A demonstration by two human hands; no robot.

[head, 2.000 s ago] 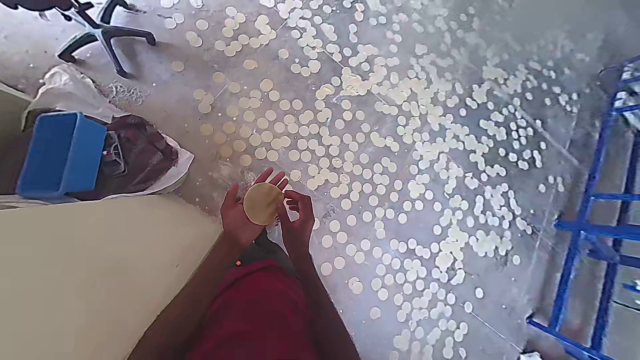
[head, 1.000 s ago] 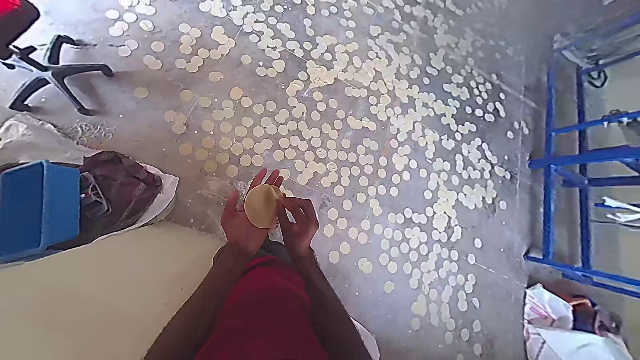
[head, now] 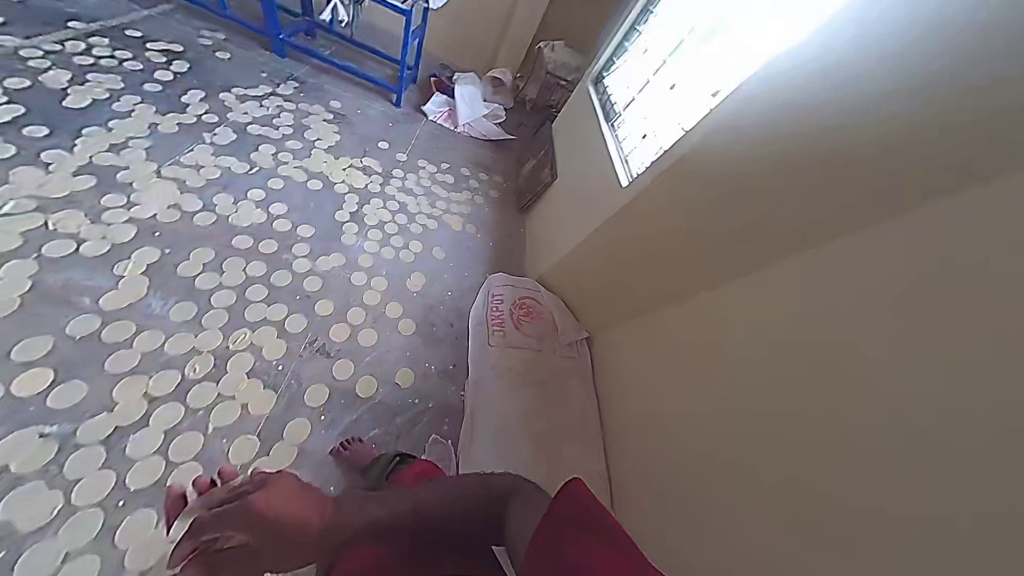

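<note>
My right hand (head: 252, 520) is at the lower left, with its back toward the camera and its fingers curled. Past it show a few fingertips, apparently of my left hand (head: 200, 486), the rest of which is hidden. A pale thin round disc (head: 180, 530) lies between the fingers; whether it is held or lies on the floor behind cannot be told. Many similar pale discs (head: 186, 446) are spread over the grey floor around and beyond the hands, some overlapping.
A full white woven sack (head: 532, 400) with red print lies along the beige wall (head: 784, 384), right of my bare foot (head: 354, 453). A blue metal frame (head: 344, 60) stands at the top. Crumpled white sacks (head: 472, 104) lie near the corner, left of a bright window (head: 680, 72).
The view has swung far to the right. Earlier both hands were together around a round disc, the left palm up; now the right hand covers most of the left.
</note>
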